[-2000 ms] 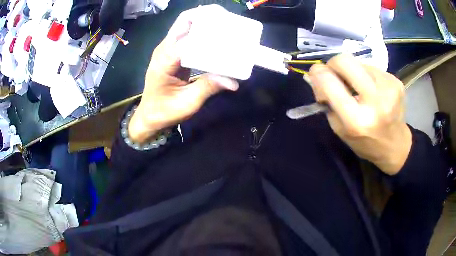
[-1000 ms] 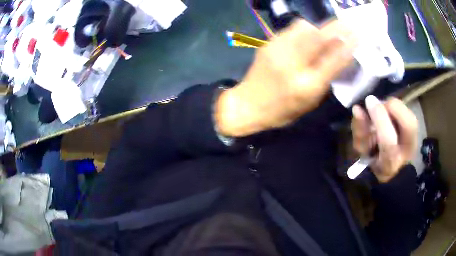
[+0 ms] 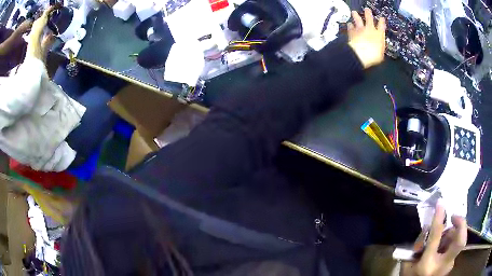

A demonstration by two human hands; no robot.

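Note:
My left hand (image 3: 368,42) is stretched forward, fingers spread, at the edge of a heap of small dark boards (image 3: 402,40). My right hand (image 3: 439,248), cut off by the lower edge, grips a slim pale tool (image 3: 405,253). Its fingertips are by a white housing part (image 3: 427,210) at the bench edge; whether they touch it is unclear. Just beyond is a white camera body (image 3: 463,175) with a dotted panel (image 3: 465,143) and a black ball housing (image 3: 438,137). A yellow ribbon cable (image 3: 379,136) and thin coloured wires come out of it.
Another white camera body (image 3: 189,27) with a black ball part (image 3: 283,27) and wires lies left of my left hand. The pale bench edge (image 3: 337,164) runs diagonally. An open carton (image 3: 145,110) is below it. Another worker's sleeve (image 3: 32,108) and hands show at left.
The view has swung left. My left hand has moved away from the white parts to the board heap. My right hand is lower in the picture, still with the tool.

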